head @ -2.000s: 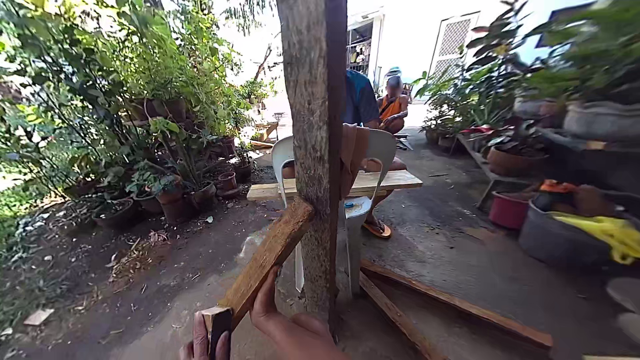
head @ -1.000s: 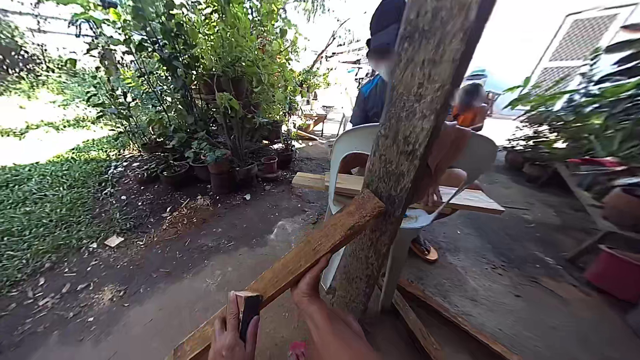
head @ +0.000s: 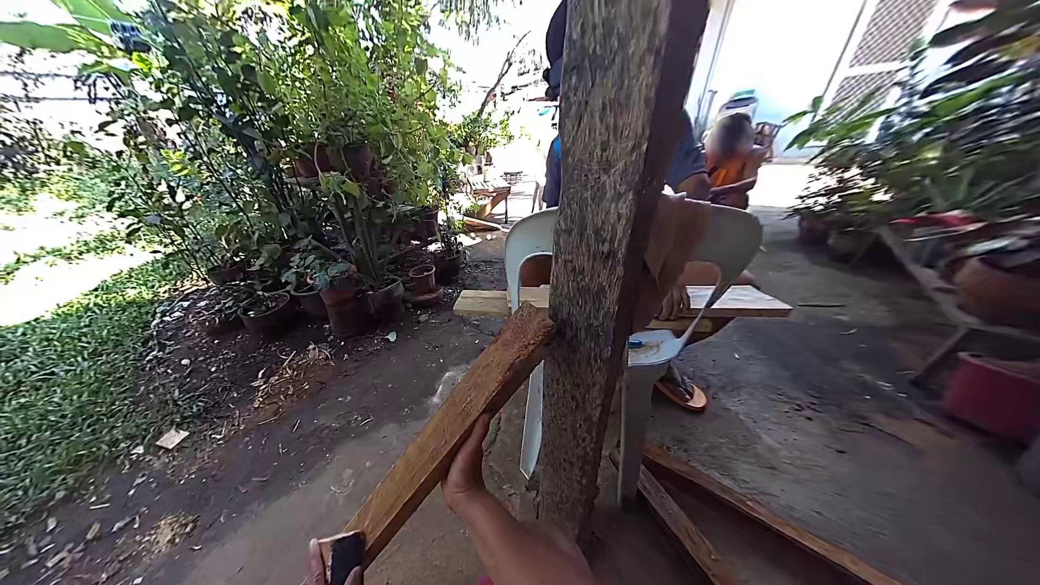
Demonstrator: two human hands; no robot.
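A long brown wooden board slants up to the right, its far end against a weathered wooden post. My right hand supports the board from its underside and right edge near the middle, with the forearm coming from the bottom. Low at the left, my left hand grips a small block with a black face, which lies at the board's near end. Most of this hand is cut off by the lower frame edge.
Behind the post stands a white plastic chair with a pale plank beyond it and a person close by. Another person sits farther back. Loose boards lie at the lower right. Potted plants stand left.
My left hand with the block has moved down along the board toward its near end since one second ago. The right hand remains under the board. The view has swung between frames.
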